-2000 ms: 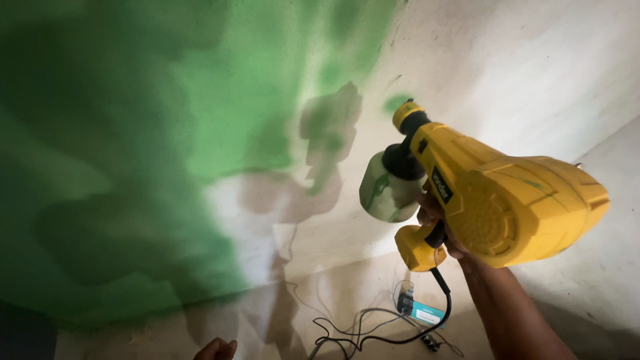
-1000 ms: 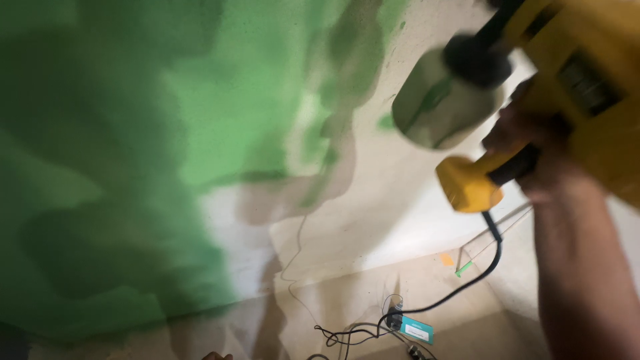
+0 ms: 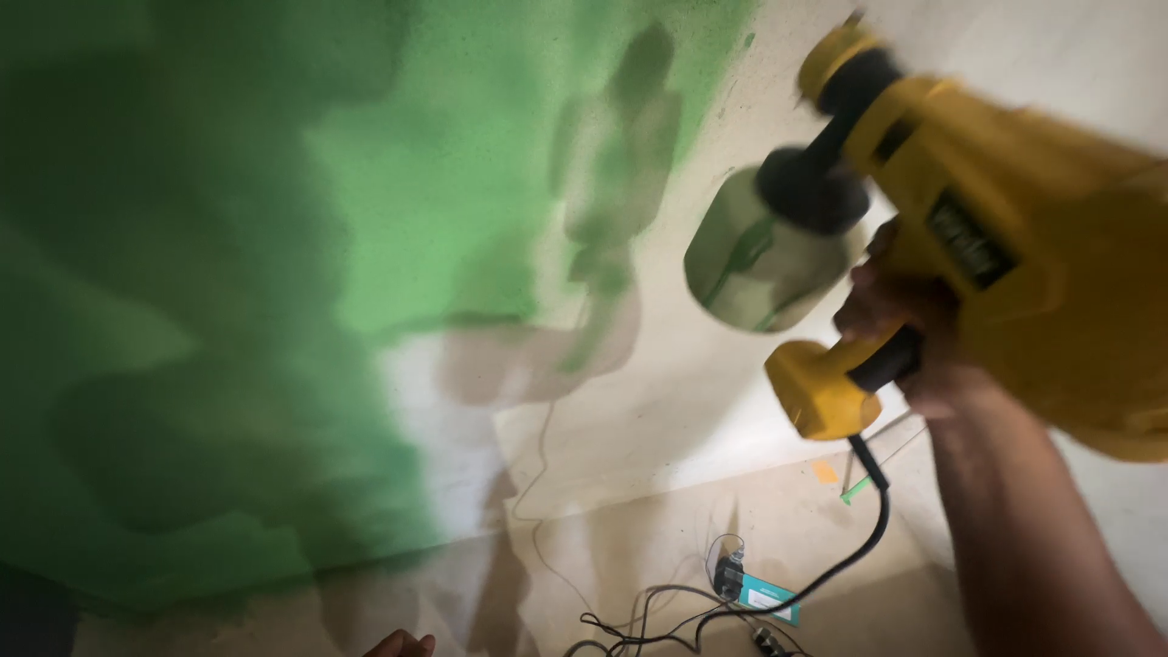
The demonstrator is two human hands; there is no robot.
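Observation:
My right hand [image 3: 912,319] is closed around the grip of a yellow and black electric paint sprayer [image 3: 1022,228], tilted with its nozzle toward the upper left. Under the nozzle hangs a translucent paint cup [image 3: 757,255] with green paint streaks inside. A black power cord [image 3: 881,511] runs from the foot of the grip down to the floor. Only some fingers of my left hand [image 3: 401,644] show at the bottom edge, near no object. The wall [image 3: 429,219] is green at left and whitish at right, with an uneven painted edge and shadows across it.
On the floor [image 3: 639,538] below the wall lie tangled black cables [image 3: 675,593], a black plug or adapter [image 3: 729,575] and a teal card or box [image 3: 771,599] bearing writing. A thin wire [image 3: 545,447] hangs against the wall. A green-tipped thin object [image 3: 856,493] and an orange scrap [image 3: 825,472] are near the corner.
The sprayer in my right hand swung up and right, partly out of view, and has since come back down and left. More green shows on the wall near its painted edge than two seconds ago.

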